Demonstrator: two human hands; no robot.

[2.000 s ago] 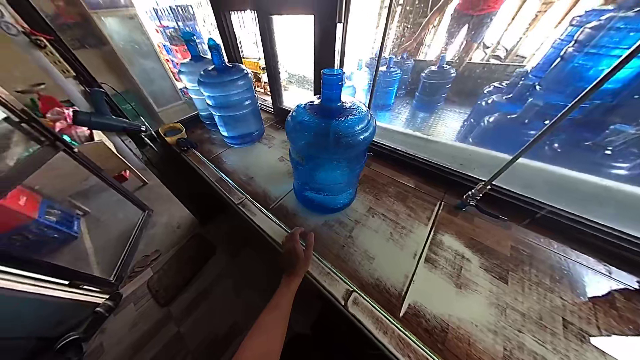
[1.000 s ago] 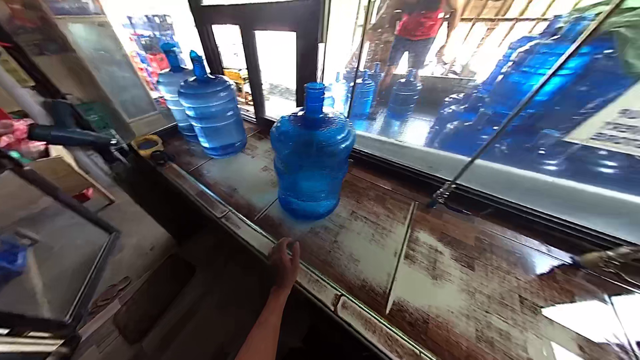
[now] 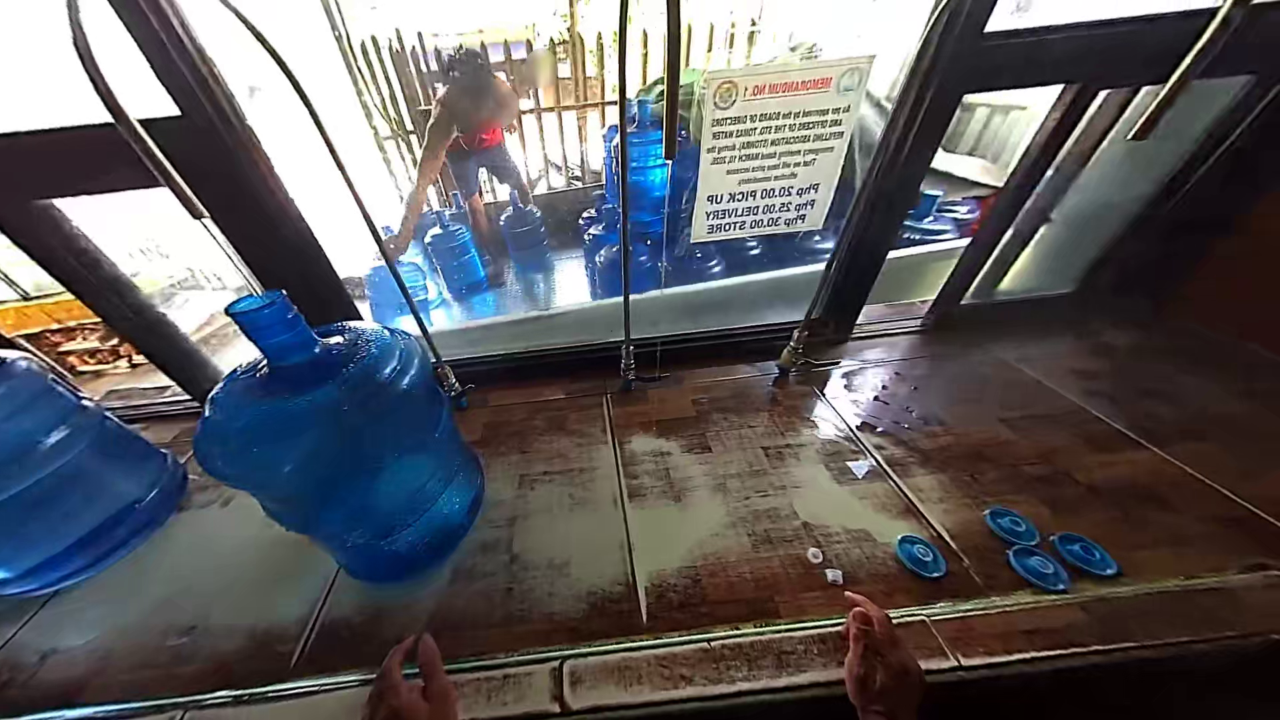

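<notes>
My left hand [image 3: 412, 680] is at the counter's front edge, fingers apart, holding nothing, just below a large blue water jug [image 3: 345, 440] with an uncapped neck. My right hand [image 3: 878, 655] is over the front edge farther right, empty, fingers extended. It is nearest to two small white pieces [image 3: 834, 576] and a round blue cap [image 3: 920, 556]. Several more blue caps [image 3: 1038, 567] lie to the right. Another blue jug [image 3: 70, 480] is cut off by the left side of the view.
The tiled counter [image 3: 700, 500] has a raised front edge and wet patches. Thin hoses with metal fittings [image 3: 627, 368] hang along the window. Beyond the glass, a person [image 3: 475, 130] bends over blue jugs [image 3: 455, 255]. A printed notice [image 3: 780, 150] is on the window.
The view has swung to the right, bringing the blue caps, the notice and my right hand into sight. The person outside now bends toward the jugs.
</notes>
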